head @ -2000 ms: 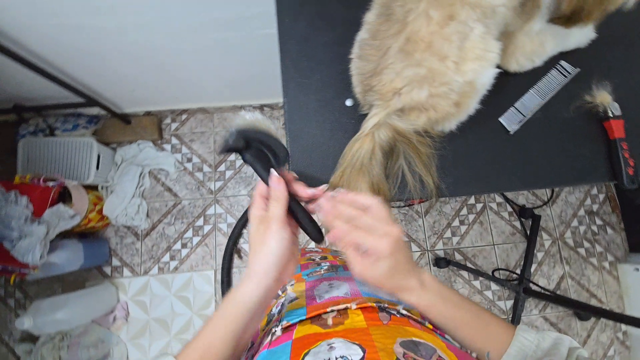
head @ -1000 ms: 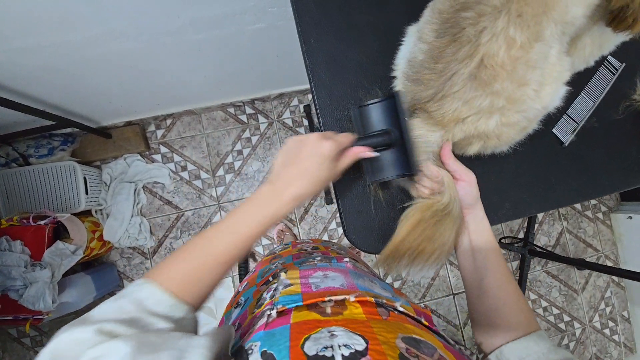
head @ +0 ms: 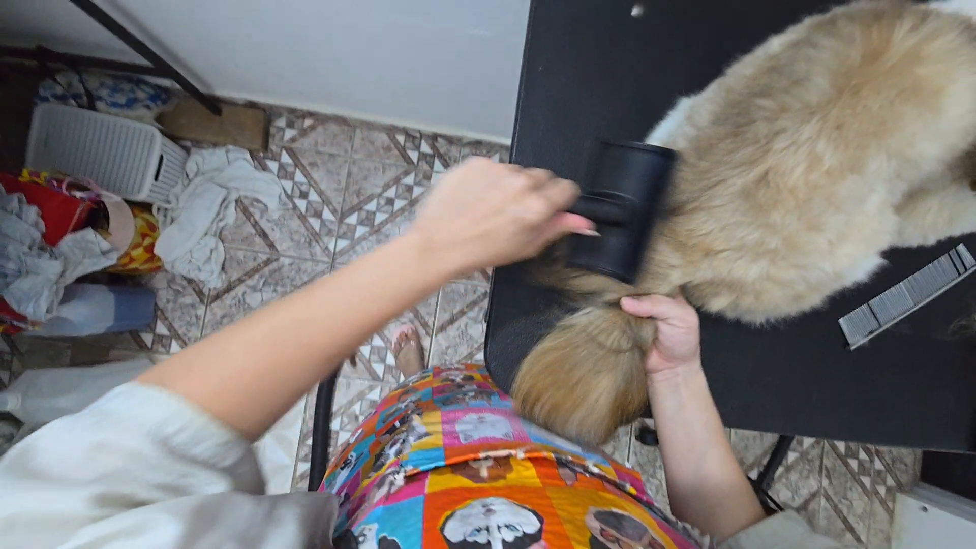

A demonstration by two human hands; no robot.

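A tan and white dog (head: pixel 808 160) is on the black grooming table (head: pixel 770 374), its head out of view. My left hand (head: pixel 499 217) is closed around the handle of a black slicker brush (head: pixel 621 210), whose rectangular head lies against the fur near the base of the tail. Its bristles are hidden. My right hand (head: pixel 667 332) grips the long-haired tail (head: pixel 587 374), thumb on top, just below the brush; the tail hair fans out past the table's front edge. A metal comb (head: pixel 907 297) rests on the table, right of my right hand.
A patterned apron (head: pixel 488 465) covers my front, close to the table edge. On the tiled floor to the left are a pale plastic basket (head: pixel 103 152), a white cloth (head: pixel 213 206) and a plastic jug (head: pixel 69 389). A white wall (head: pixel 381 61) stands behind.
Two seconds ago the brush was over the floor, left of the tail; by one second ago it was at the tail, with my right hand holding the tail. The view has shifted.
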